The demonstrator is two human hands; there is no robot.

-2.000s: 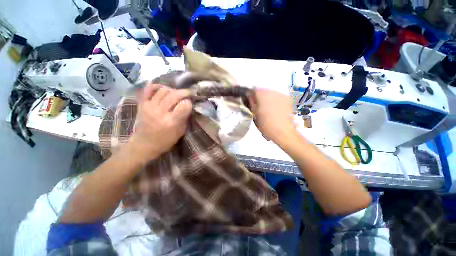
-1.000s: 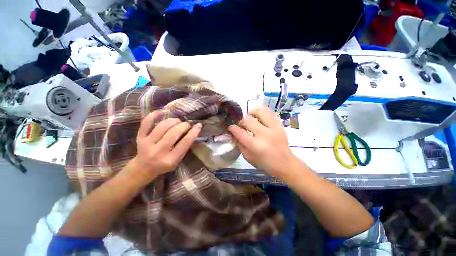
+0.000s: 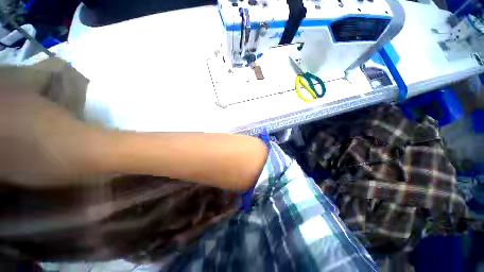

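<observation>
The brown plaid garment piece (image 3: pixel 138 218) is a dark, motion-blurred mass at the lower left. A tan-olive cloth part (image 3: pixel 66 85) shows above it at the left. My right forearm reaches across to the left edge, where my right hand (image 3: pixel 32 135) is a large blur. Its fingers cannot be made out, so its hold on the cloth cannot be told. My left hand is not in view.
The sewing machine (image 3: pixel 318 37) stands on the white table (image 3: pixel 154 79). Yellow-and-green-handled scissors (image 3: pixel 309 86) lie on its bed, right of the small brown tab (image 3: pixel 258 73). A dark plaid heap (image 3: pixel 392 175) lies at the right, below the table edge.
The view has swung right, so the machine and scissors sit further left and the dark heap shows more. Garment and right hand have shifted to the left edge; my left hand has left the picture.
</observation>
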